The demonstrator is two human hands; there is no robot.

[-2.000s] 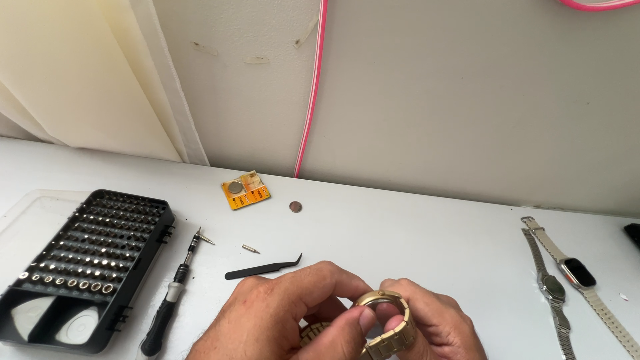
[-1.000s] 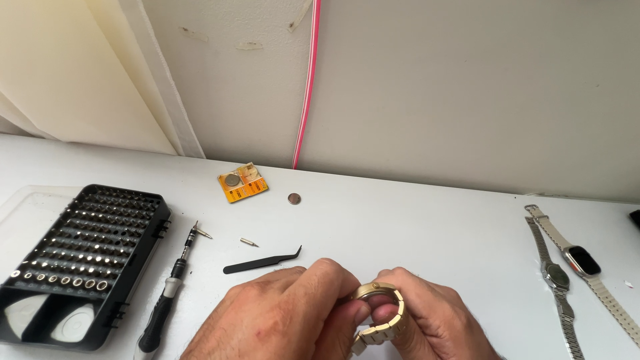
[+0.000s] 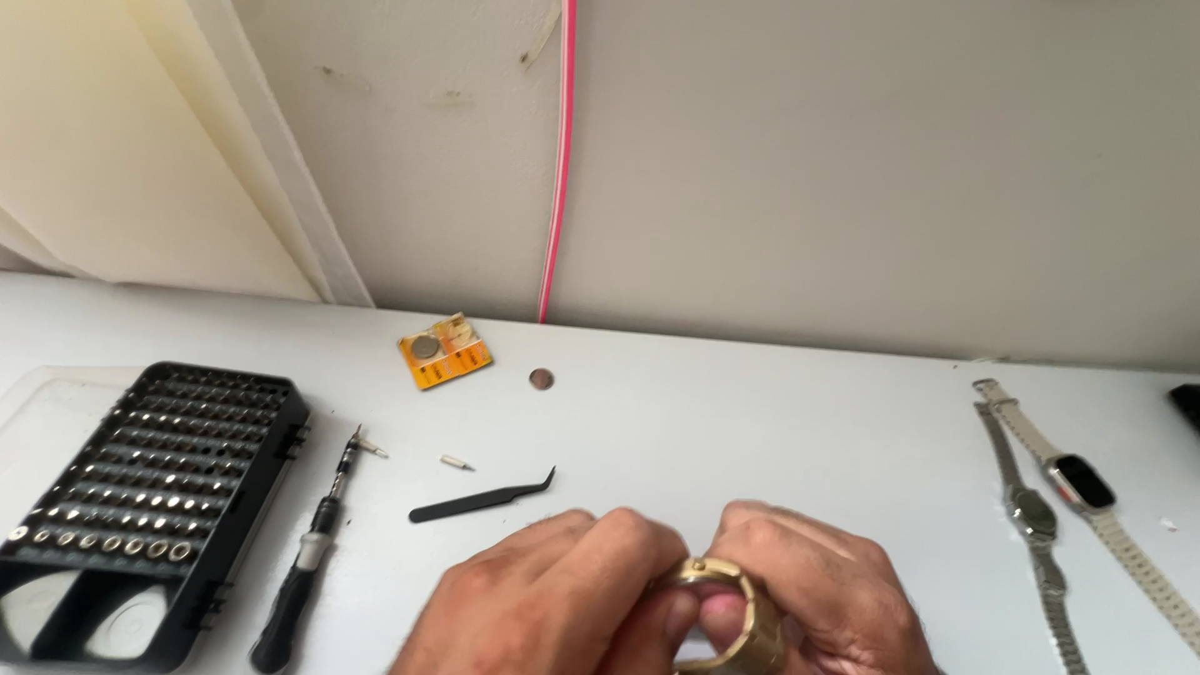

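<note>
A gold-coloured wristwatch (image 3: 764, 630) with a metal link bracelet is held between both hands at the bottom centre. My left hand (image 3: 553, 595) grips the watch case from the left, its thumb against the case. My right hand (image 3: 825, 586) holds the case and bracelet from the right. The crown shows on the upper edge of the case; the dial is hidden. Black bent-tip tweezers (image 3: 480, 502) lie just beyond my left hand. Past them are a small screwdriver bit (image 3: 457, 462) and a round button cell (image 3: 541, 379).
At left lie a black bit case (image 3: 248, 469) full of bits, a precision screwdriver (image 3: 305, 562) and another bit (image 3: 373, 448). An orange battery blister card (image 3: 445, 352) sits near the wall. At right lie a silver metal-band watch (image 3: 1033, 516) and a smartwatch with a pale band (image 3: 1083, 483).
Both hands have stayed on the gold watch, which has turned within them, so its crown now faces up. The tools and other watches lie as before.
</note>
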